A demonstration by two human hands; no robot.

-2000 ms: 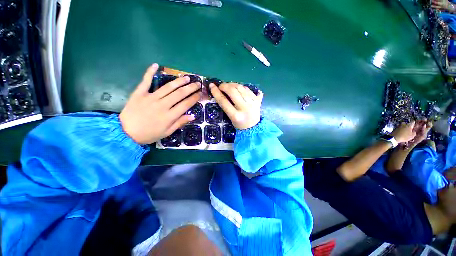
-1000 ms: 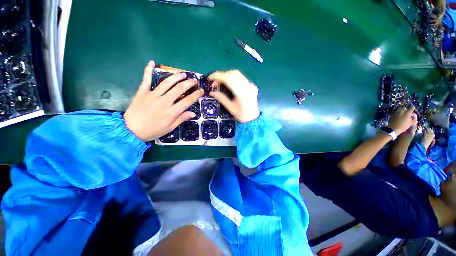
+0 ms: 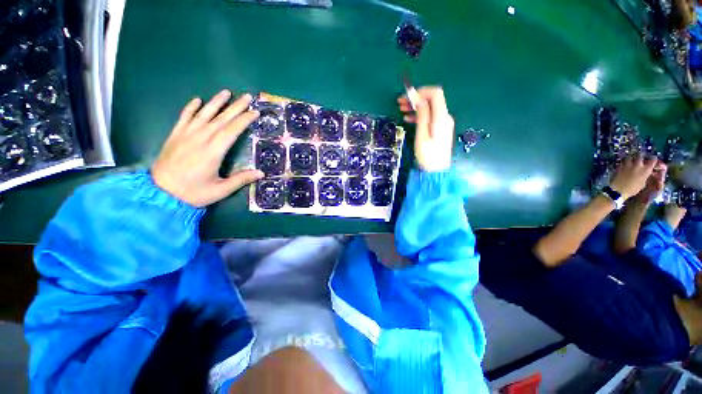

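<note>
A pocket tray (image 3: 317, 144) with rows of square pockets holding dark ring parts lies on a white backing card (image 3: 339, 211) with an orange strip along its far edge. My left hand (image 3: 202, 150) lies flat with fingers spread at the tray's left edge, thumb and fingertips at its rim. My right hand (image 3: 431, 127) is off the tray, beyond its far right corner, with its fingers closed on the short white marker or knife (image 3: 412, 95), whose dark tip points away from me. Part of this tool is hidden by the fingers.
A dark lump (image 3: 411, 38) lies beyond the tool. A small cluster of loose parts (image 3: 472, 138) is right of my right hand. Tray stack (image 3: 46, 115) at left, tweezers (image 3: 296, 2) at the far edge. Another person's hands (image 3: 637, 178) work at a parts heap (image 3: 616, 142) at right.
My right hand has left the tray, moved right and taken hold of the short white tool. My left hand has slid left off the pockets to the tray's edge. The whole tray now shows.
</note>
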